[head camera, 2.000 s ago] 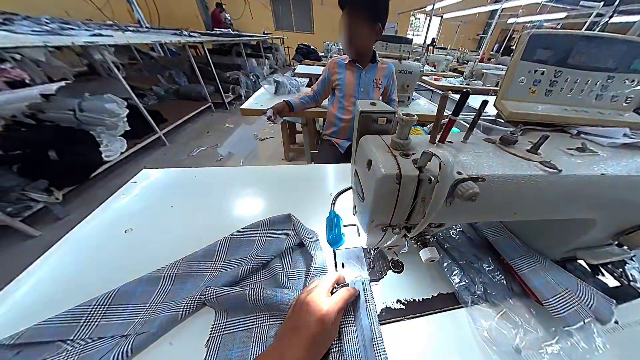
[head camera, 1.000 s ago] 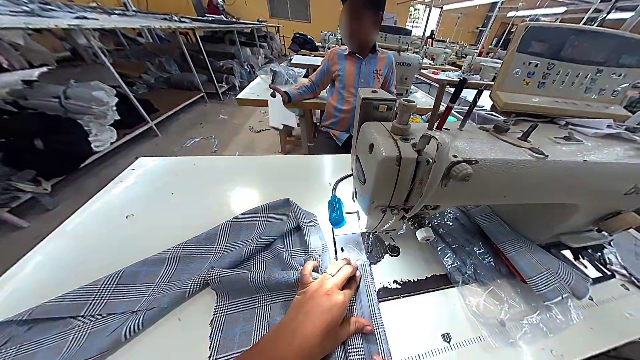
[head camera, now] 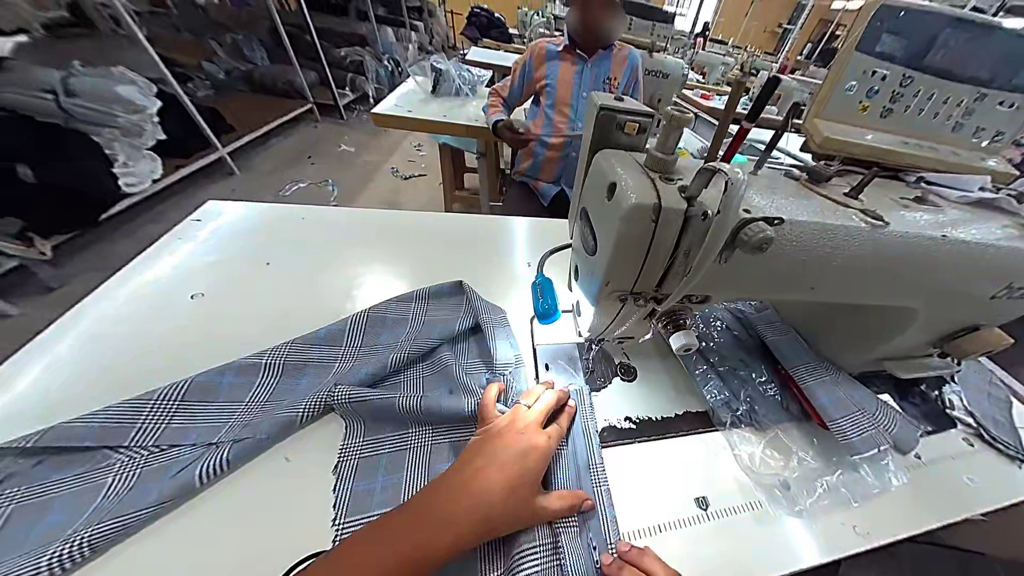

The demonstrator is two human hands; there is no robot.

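Note:
Grey plaid fabric (head camera: 384, 352) lies across the white sewing table, its right part bearing a grey zipper (head camera: 588, 496) along a seam. My left hand (head camera: 520, 456) rests on it with fingers spread, fingertips near the needle plate (head camera: 560, 364) of the industrial sewing machine (head camera: 632, 232). Only the fingertips of my right hand (head camera: 636, 560) show at the bottom edge, touching the fabric's right edge by the zipper; the rest of that hand is out of view. A blue lamp (head camera: 546, 298) hangs left of the needle area, shining at the machine head.
Right of the needle area, a clear plastic bag (head camera: 800, 464) and a plaid strip (head camera: 832, 384) lie under the machine arm. A control panel (head camera: 920, 88) stands on top. Beyond the table, a person (head camera: 560, 104) in a striped shirt is beside another table (head camera: 432, 104). Racks of fabric line the left.
My left hand has gone from bent fingers at the fabric's edge to lying flatter with fingers spread. My right fingertips have come into view at the bottom. The person's arm has lowered.

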